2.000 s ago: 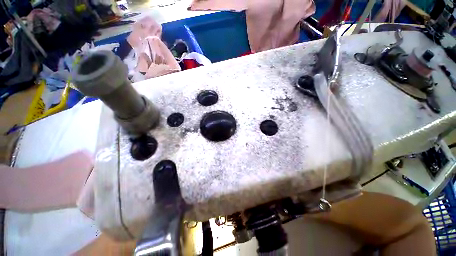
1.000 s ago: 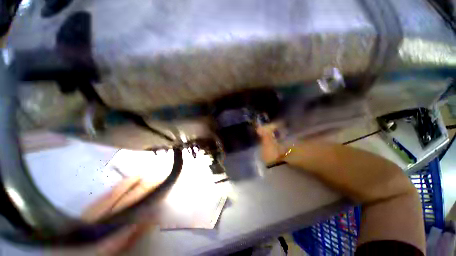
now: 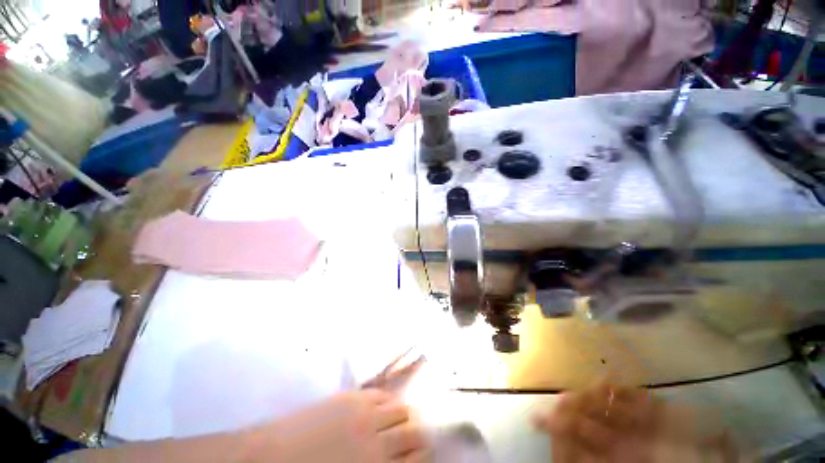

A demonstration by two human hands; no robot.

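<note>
The white sewing machine head [image 3: 579, 185] spans the right half. Its metal guard [image 3: 466, 262] hangs at the left front, and the needle area [image 3: 504, 327] is in bright glare. My left hand [image 3: 375, 427] is at the bottom centre, in front of and left of the needle area. A thin pinkish-brown shape shows just above its fingers; I cannot tell what it is. My right hand [image 3: 615, 425] is blurred at the bottom right, before the cream bed [image 3: 579, 357], fingers seemingly curled. Glare and blur hide whether either hand holds anything.
A stack of pink strips [image 3: 240, 247] lies left on the white table. White cut pieces [image 3: 72, 330] lie on the brown board [image 3: 149, 194]. Behind are a blue tray of scraps [image 3: 353, 145], a yellow edge [image 3: 240, 149] and hanging pink fabric [image 3: 638, 50].
The view has lifted and drawn back from the machine head, showing the pink and white stacks. My right hand, before under the head, now shows at the bottom right. The pale piece seen near the needle is not discernible.
</note>
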